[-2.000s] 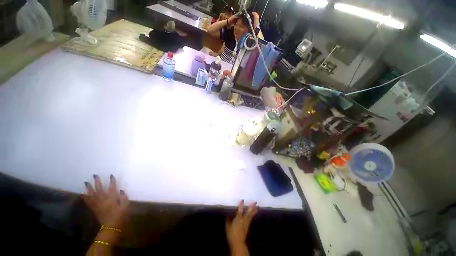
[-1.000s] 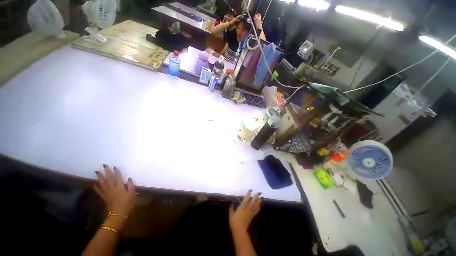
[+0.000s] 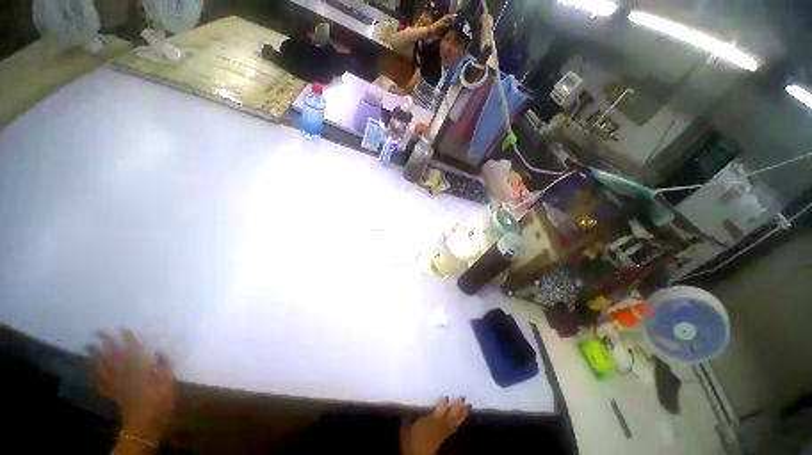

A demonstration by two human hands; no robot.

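Observation:
A large white table [image 3: 223,249] with a dark front edge lies before me. My left hand [image 3: 133,380] is on its front edge at the lower left, blurred, fingers apart, holding nothing. My right hand [image 3: 436,427] rests its fingertips on the front edge at lower centre; it is empty and its wrist is cut off by the picture's bottom. A folded navy cloth or pouch [image 3: 505,347] lies at the table's right corner. A tiny white piece [image 3: 439,316] lies to the left of it.
A dark flask [image 3: 488,268] stands beside cream-white cones [image 3: 456,249]. A red-capped bottle [image 3: 312,112] and small bottles stand at the far edge. The right side table holds a green packet [image 3: 596,356], a thin dark tool [image 3: 621,418] and a fan [image 3: 685,325]. A person [image 3: 436,44] sits beyond.
My left hand has moved left along the table edge. My right hand sits lower in the picture. The view has shifted, so the navy piece and flask appear lower and further right.

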